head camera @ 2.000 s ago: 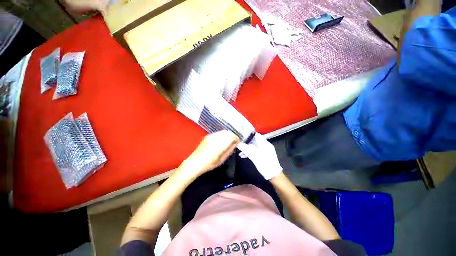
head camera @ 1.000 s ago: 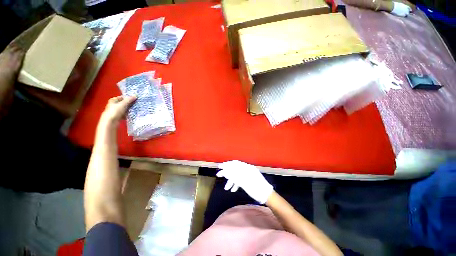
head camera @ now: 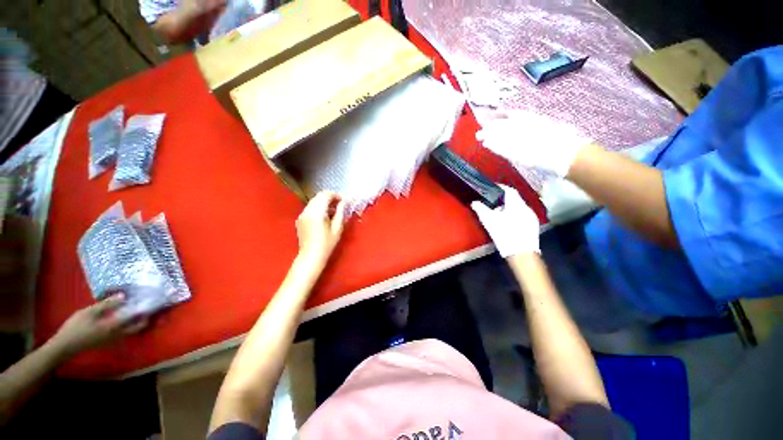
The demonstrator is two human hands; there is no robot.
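My bare left hand (head camera: 319,228) is at the near edge of the whitish bubble bags (head camera: 378,150) that spill from the open supply carton (head camera: 335,82). Its fingers are curled at a bag corner; whether they pinch it is unclear. My white-gloved right hand (head camera: 511,222) holds one end of a dark finned part (head camera: 466,176), which slants up and left above the red table, right of the bags. Bagged parts lie in two groups at the left, an upper one (head camera: 137,150) and a lower, overlapping pile (head camera: 129,258).
Another person's bare hand (head camera: 107,318) touches the lower pile. A gloved hand (head camera: 537,142) of a blue-sleeved person reaches in near my right hand. A second carton (head camera: 275,39) stands behind the first. A small dark piece (head camera: 554,67) lies on pink bubble wrap.
My left hand has moved from the lower pile to the bags at the carton. My right hand, empty before, now holds a finned part. Other people's hands have come in. The view has turned.
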